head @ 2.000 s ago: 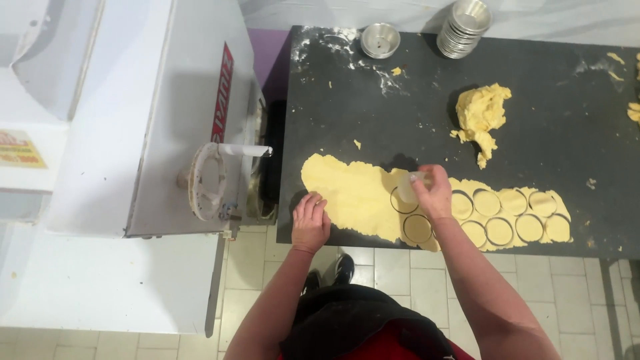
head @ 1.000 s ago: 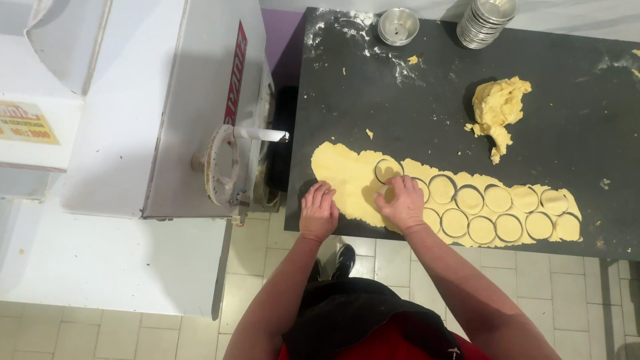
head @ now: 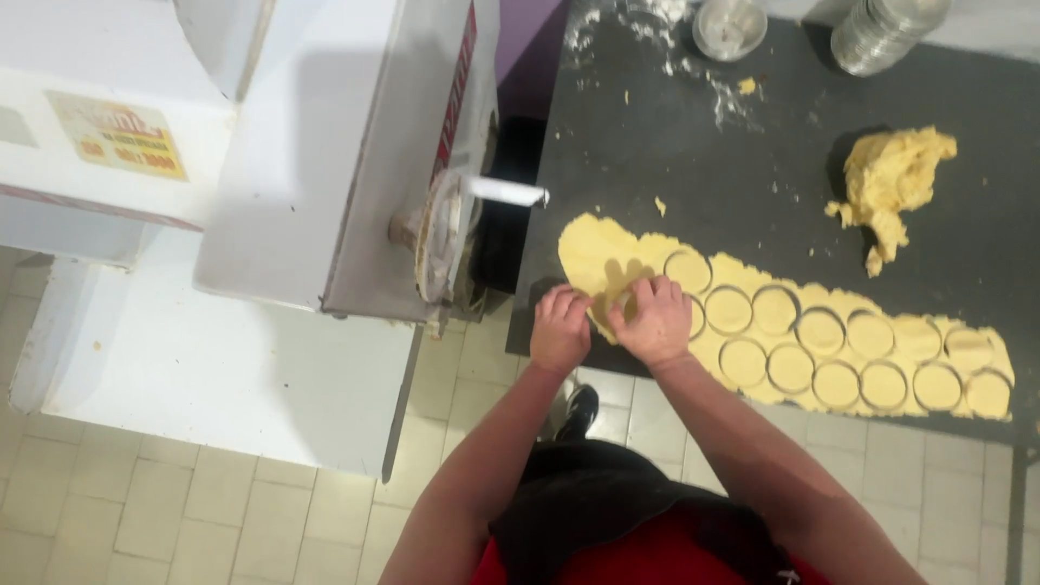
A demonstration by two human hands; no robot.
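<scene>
A long sheet of rolled yellow dough (head: pixel 605 244) lies along the near edge of the dark worktop, with several round cuts (head: pixel 743 362) over its middle and right part. My right hand (head: pixel 656 321) is over the left part of the sheet, its fingers on a pale round cutter (head: pixel 624 305) that they partly hide. Beside it, my left hand (head: pixel 561 329) rests at the near left edge of the dough, fingers bent, with nothing seen in it. Beyond the sheet, to the right, sits a rough lump of dough (head: pixel 890 175).
At the far side of the worktop (head: pixel 691 146) stand a small metal tin (head: pixel 730 29) and a stack of metal tins (head: pixel 881 36), near scattered flour and dough scraps. A large white machine (head: pixel 284 162) with a round handwheel (head: pixel 443 236) stands close to the worktop's left edge.
My right hand has moved left along the dough, and more round cuts show where it was. My left hand stays at the dough's near left edge. The view has shifted.
</scene>
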